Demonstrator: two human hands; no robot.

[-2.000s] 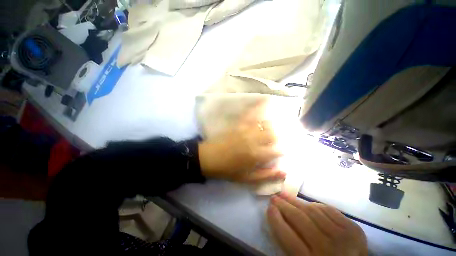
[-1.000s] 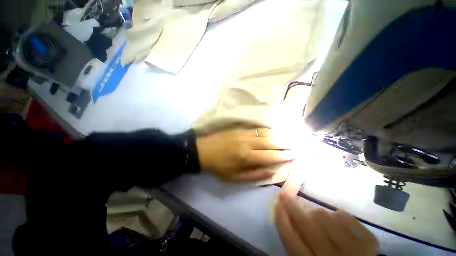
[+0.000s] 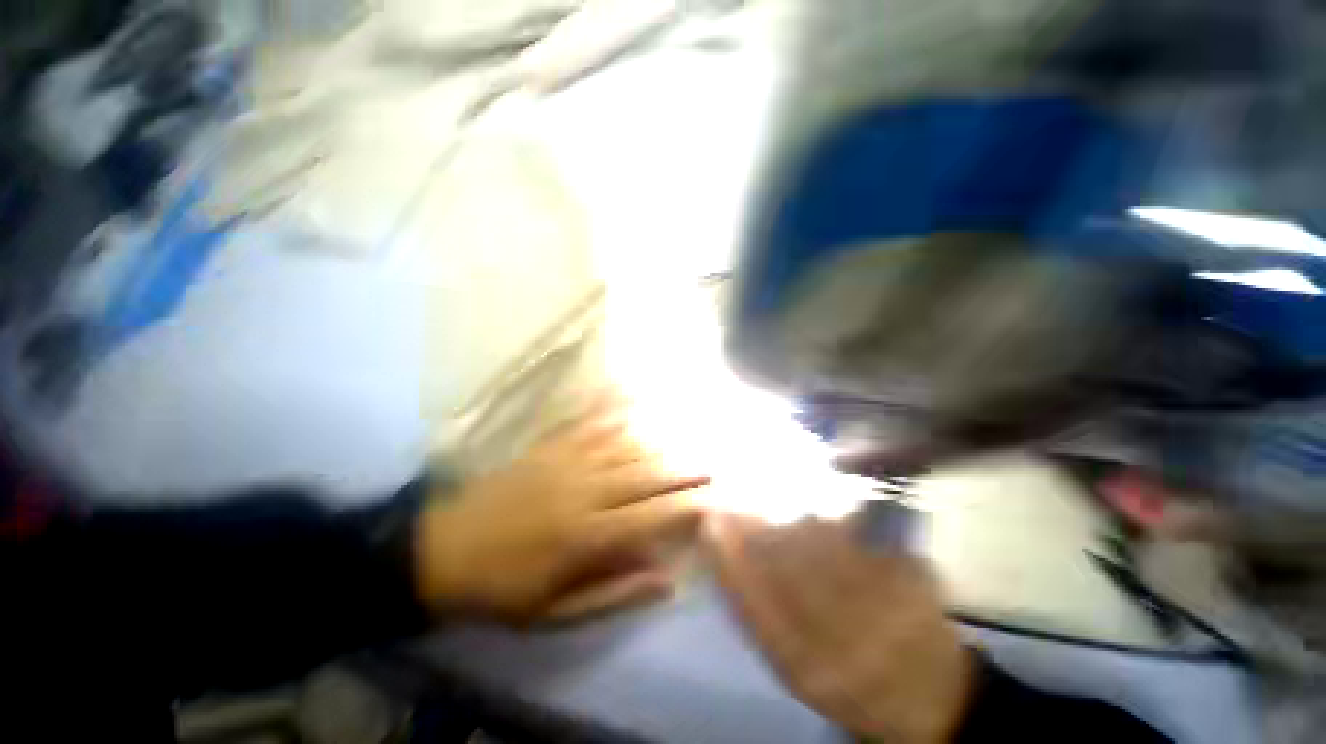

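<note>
A cream-beige cloth [image 3: 502,276] lies on the white table, running up to the bright glare at the sewing machine's needle area. My left hand [image 3: 560,531] lies on the cloth's near part, fingers pointing at the glare. My right hand [image 3: 844,618] is just right of it, close to the needle area, its fingertips near those of my left hand. The sewing machine head [image 3: 931,189] with its blue band stands over the right side. The frame is blurred, and glare hides the needle, presser foot and whatever lies under the right fingertips.
More beige cloth pieces [image 3: 349,102] lie at the back left. A blue strip [image 3: 167,276] is on the table's left part. Black snips [image 3: 1142,589] lie on the right of the machine bed. A red-pink object [image 3: 1134,497] shows near them.
The view has swung to the right, showing more of the machine's right side. My right hand has moved up beside the needle area. The cloth by my left hand now lies differently.
</note>
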